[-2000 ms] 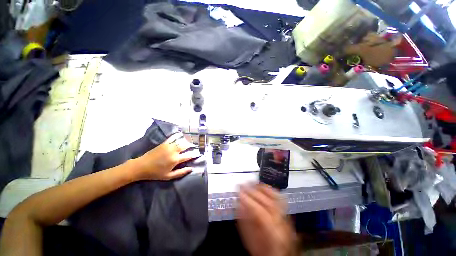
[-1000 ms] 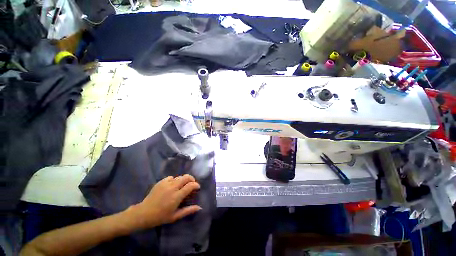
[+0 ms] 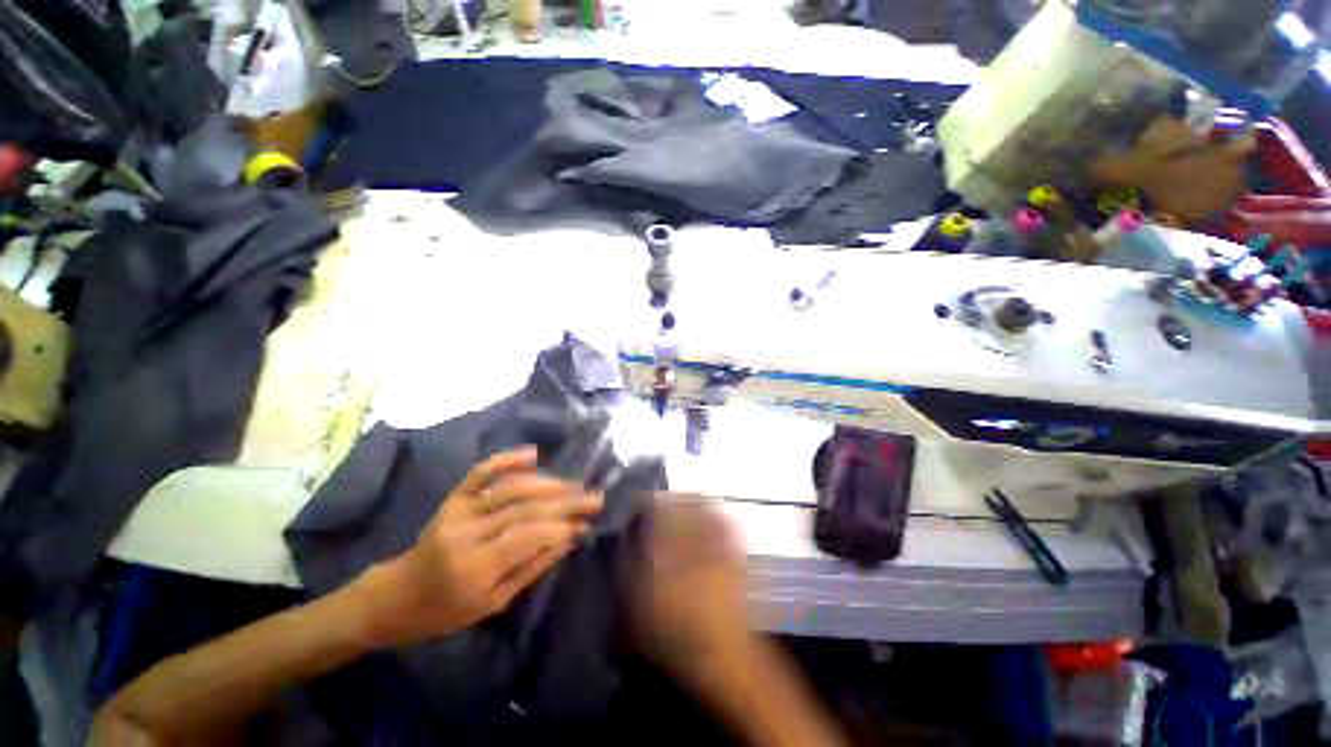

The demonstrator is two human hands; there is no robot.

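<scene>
A dark grey cloth panel (image 3: 423, 474) lies on the white table and hangs over its front edge, its upper end close to the needle area (image 3: 664, 387) of the sewing machine (image 3: 876, 329). My left hand (image 3: 504, 540) is on the cloth, fingers bent, seeming to pinch a raised fold below the needle area. My right hand (image 3: 686, 569) is blurred at the cloth's right edge; its fingers cannot be made out. A smartphone (image 3: 864, 493) lies on the machine bed, with dark thread snips (image 3: 1028, 536) right of it.
Grey cloth is heaped at the left (image 3: 161, 336). More grey cloth (image 3: 701, 146) lies on a navy surface (image 3: 423, 124) behind the machine. Thread cones (image 3: 1031, 222) stand behind the arm. A red basket (image 3: 1285, 183) is at the far right. A measuring strip (image 3: 949, 601) runs along the front edge.
My right hand has come back into view and moved left to the cloth's edge. My left hand has gathered the cloth slightly upward. The view has shifted, and the phone screen looks darker.
</scene>
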